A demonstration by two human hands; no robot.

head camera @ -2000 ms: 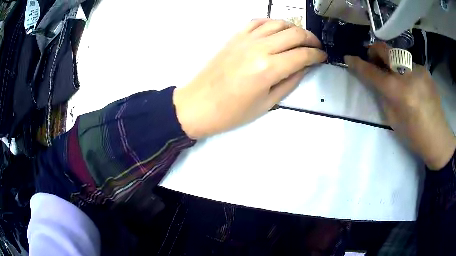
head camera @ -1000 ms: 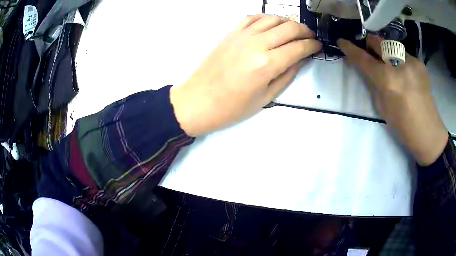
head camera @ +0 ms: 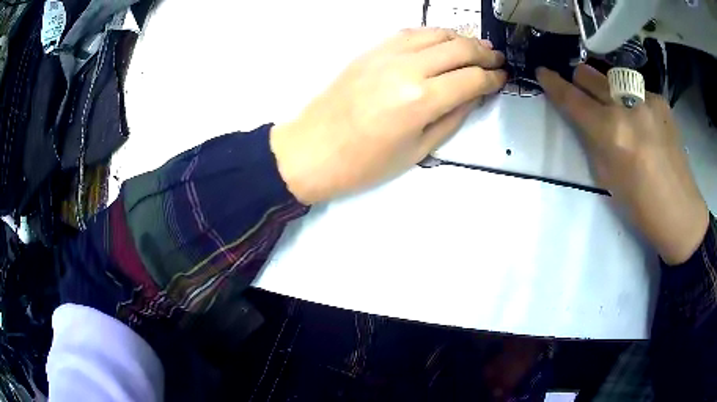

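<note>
A dark strip of cloth (head camera: 542, 51) lies under the sewing machine head (head camera: 637, 27) at the top right. My left hand (head camera: 385, 102) lies flat with its fingertips at the left side of the cloth, near the presser foot area. My right hand (head camera: 629, 141) is on the right, its fingertips on the near right part of the cloth. The fingers of both hands press on it. The needle and the exact stitching spot are too dark to make out. A curved plate edge (head camera: 522, 89) shows between my fingertips.
A ribbed cream knob (head camera: 626, 85) hangs from the machine head beside my right hand. Dark garments with a white label (head camera: 53, 23) lie at the far left. The white table (head camera: 456, 251) has a dark seam. Dark cloth (head camera: 330, 353) lies below its front edge.
Since two seconds ago my fingertips have shifted slightly up, and the curved plate edge now shows between them. Both hands stay on the cloth. The whole view has also shifted slightly.
</note>
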